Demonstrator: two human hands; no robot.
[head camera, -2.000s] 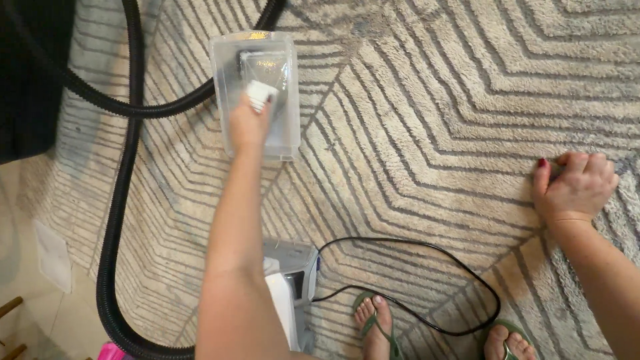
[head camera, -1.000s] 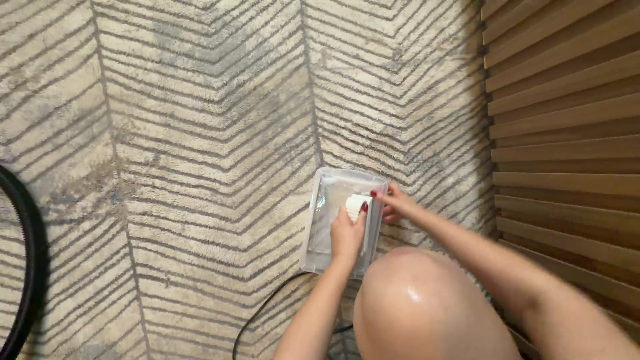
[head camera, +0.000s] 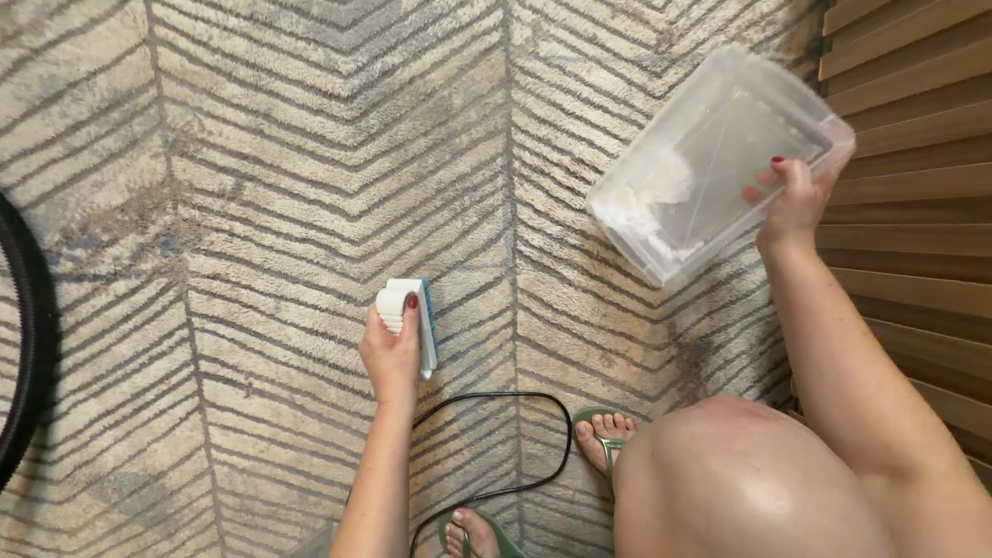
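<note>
My left hand (head camera: 394, 349) grips a white scrub brush (head camera: 401, 298) by its looped handle; the brush is turned on its side, its blue bristles facing right. My right hand (head camera: 798, 194) holds a clear plastic bin (head camera: 713, 155) by its near right side, thumb over the wall. The bin is tilted, and whitish suds or liquid lie in its lower left corner. Beneath both hands spreads a cream rug (head camera: 349, 194) with grey chevron lines and some dark stains.
A black ribbed hose (head camera: 29, 333) curves along the left edge. A thin black cord (head camera: 570, 442) loops near my feet in green flip-flops (head camera: 496, 539). Brown slatted panelling (head camera: 907, 178) borders the right side. My bent knee (head camera: 721, 480) takes up the lower right.
One second ago both hands were together at the bin, the brush inside it. Now the brush is out to the left in my left hand, and my right hand holds the bin tilted at the right.
</note>
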